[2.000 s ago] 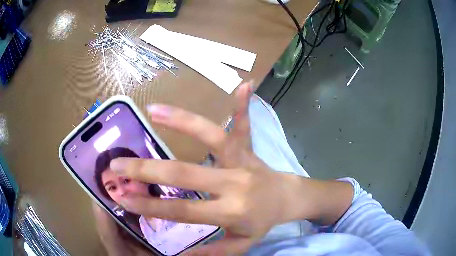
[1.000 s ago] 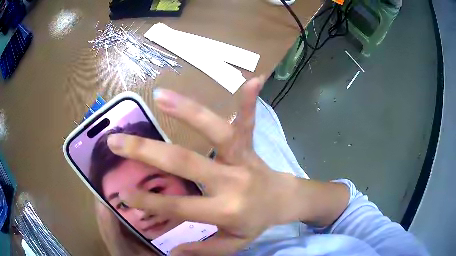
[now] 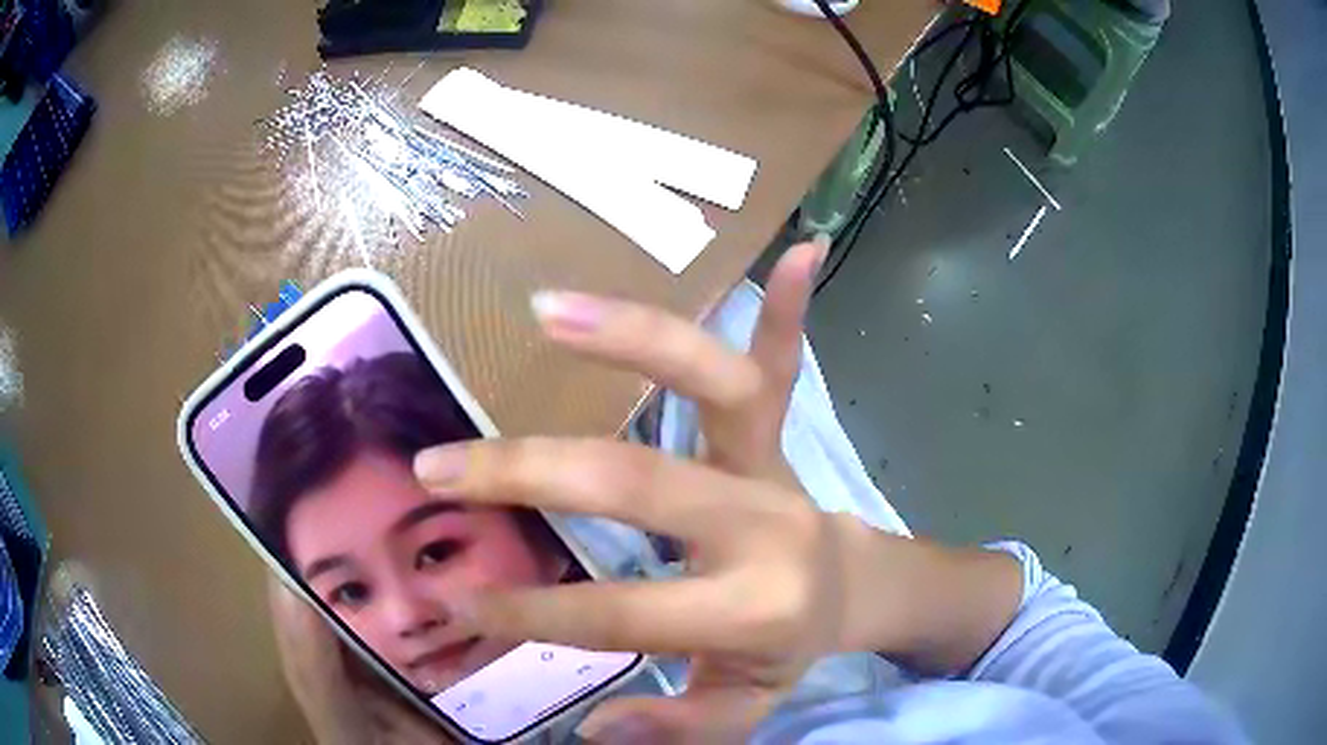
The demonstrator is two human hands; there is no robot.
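Observation:
A smartphone (image 3: pixel 342 364) with a pale edge and a lit screen showing a portrait photo is tilted over the table's front part. My left hand (image 3: pixel 313 662) holds it from below, mostly hidden behind it and cut off by the bottom edge. My right hand (image 3: pixel 699 510) is spread over the phone's right side, fingers apart, holding nothing. Its fingertips are over the screen; whether they touch it I cannot tell. A blue piece (image 3: pixel 274 309), probably a solar cell, shows behind the phone's top corner.
Loose silver ribbon strips (image 3: pixel 386 153) and two white strips (image 3: pixel 597 153) lie mid-table (image 3: pixel 560 51). A black tray (image 3: pixel 422 32) is at the back. Bundled ribbon (image 3: pixel 109 670) is lower left, blue cells (image 3: pixel 47 146) far left. Black cables (image 3: pixel 883 146) hang by a green stool (image 3: pixel 1084 88).
The portrait on the screen is larger than two seconds ago. My right hand has shifted right, its fingers less far over the phone. My left hand still holds the phone.

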